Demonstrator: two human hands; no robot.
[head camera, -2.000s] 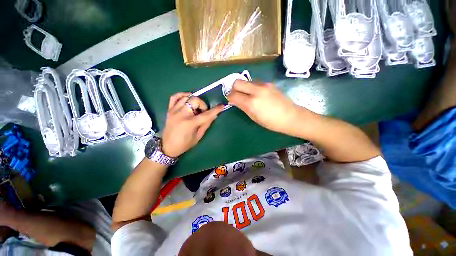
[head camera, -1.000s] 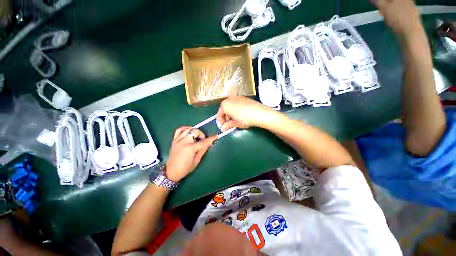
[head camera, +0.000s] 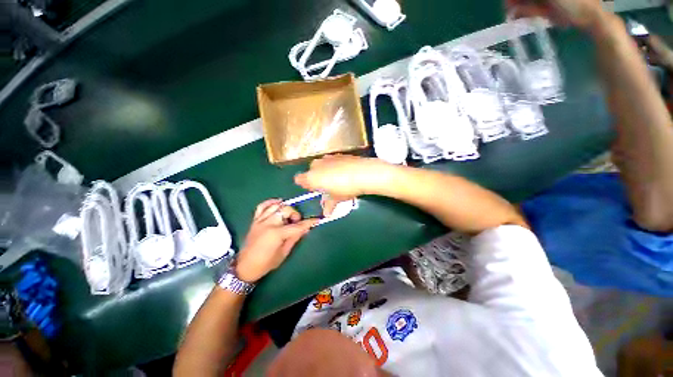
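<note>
A white loop housing (head camera: 344, 209) is held over the green bench, with its disc end to the right. My left hand (head camera: 274, 232), with a ring and wrist watch, grips the loop's left end. My right hand (head camera: 333, 180) is over the housing's upper side, fingers bent down inside the loop beside the disc; whether it holds a small part is hidden. The open cardboard box (head camera: 276, 127), with thin whitish strips (head camera: 313, 132) inside, stands just beyond my right hand.
Overlapping white housings lie left (head camera: 155, 250) and right (head camera: 443, 121) of the box. More housings (head camera: 338, 28) lie beyond the white line. A clear bag (head camera: 37, 202) and blue parts (head camera: 37, 294) are at left. Another person's arm (head camera: 627, 96) reaches over the right stack; a carton of whitish pieces (head camera: 441, 263) is below the edge.
The view has shifted. My right hand has moved off the disc, which now shows. My left hand keeps its grip. The other person's arm is over the right stack, where a housing appears blurred.
</note>
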